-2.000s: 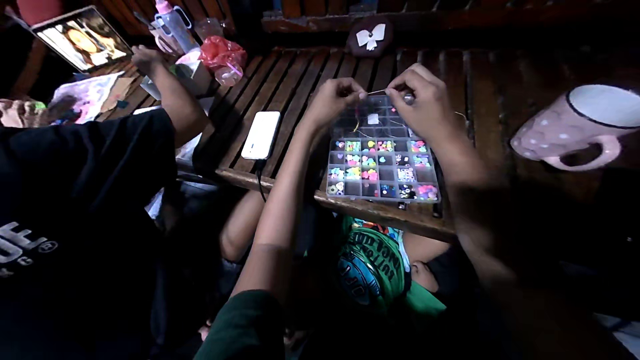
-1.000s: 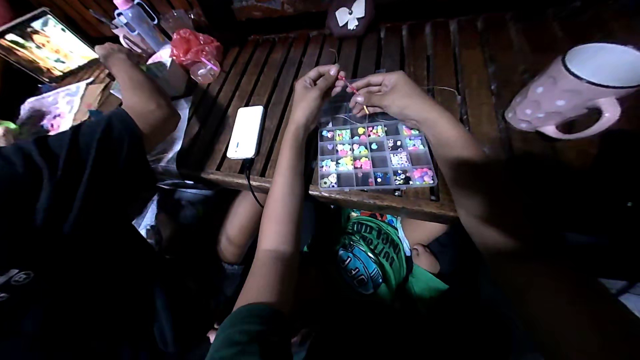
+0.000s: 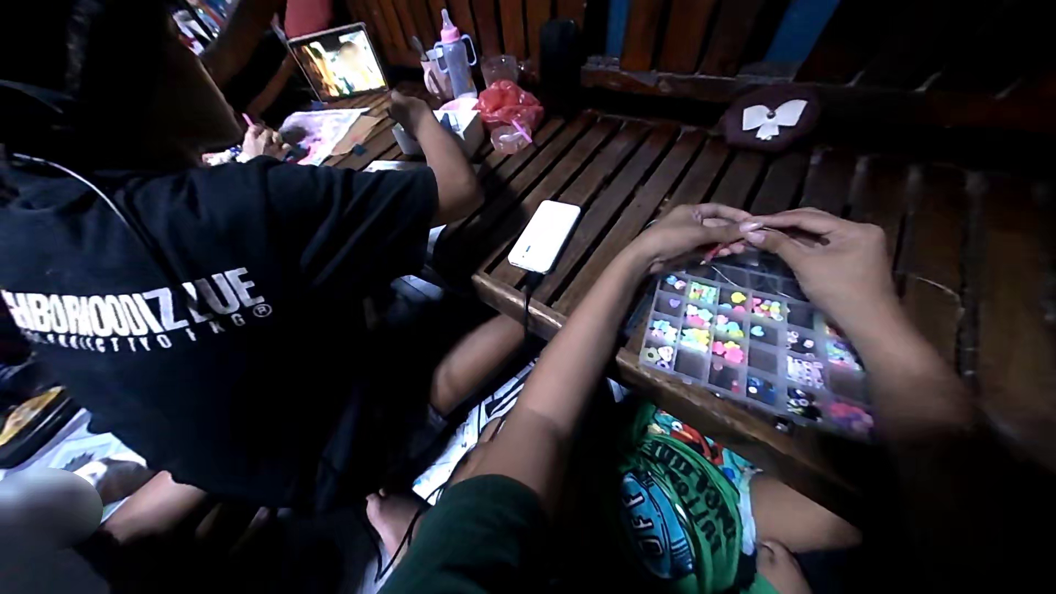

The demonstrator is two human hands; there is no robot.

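My left hand and my right hand meet at the fingertips above the far edge of a clear plastic compartment box. Pinched between them is a thin cord, with something small and reddish at the left fingers. A loose length of cord shows right of my right wrist. Colourful beads fill many of the box's compartments; others look dark. My right forearm hides part of the box's right side.
A white power bank or phone with a cable lies left of my arm. Beyond are a red plastic bag, a baby bottle, a lit tablet and a dark pouch with a white bow. Another person sits close at left.
The view has swung left, and the pink dotted mug is out of sight. My hands, a little apart two seconds ago, now touch at the fingertips.
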